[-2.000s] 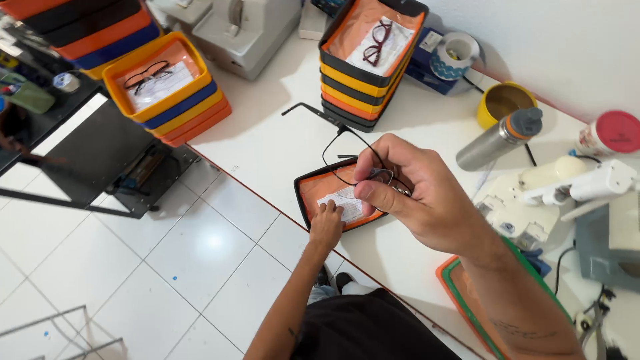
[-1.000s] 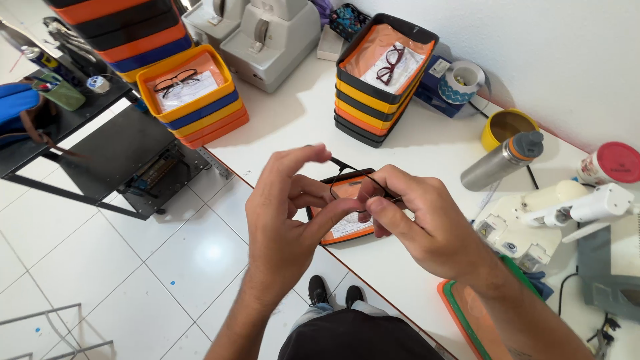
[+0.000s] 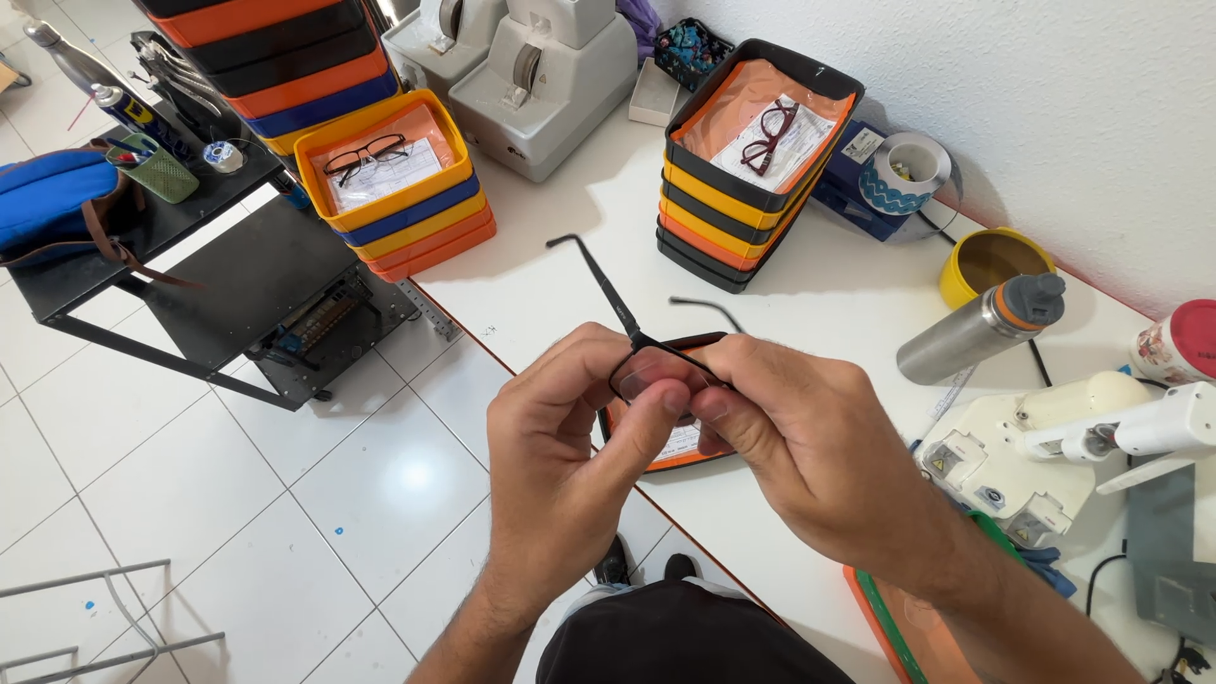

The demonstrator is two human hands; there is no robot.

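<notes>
Both my hands hold a pair of black-framed eyeglasses [image 3: 616, 302] by the front, its temples unfolded and pointing away from me. My left hand [image 3: 579, 456] grips one rim, thumb and fingers on a lens. With thumb and fingers, my right hand [image 3: 807, 446] pinches the frame near the bridge and the other lens, partly covering them. Below the hands, a black-rimmed tray [image 3: 679, 465] with an orange lining and a printed paper sits on the white table, mostly hidden.
Stacked trays [image 3: 760, 204] topped with dark red glasses stand behind; another stack [image 3: 418, 204] holds black glasses. Grey machines [image 3: 546, 104] are at the back. On the right are a steel bottle [image 3: 978, 328], yellow mug [image 3: 997, 266], white device [image 3: 1026, 456] and green-edged tray [image 3: 883, 617].
My left hand has left the tray and come up to the eyeglasses, which my right hand alone held at first. Both hands now hold the frame.
</notes>
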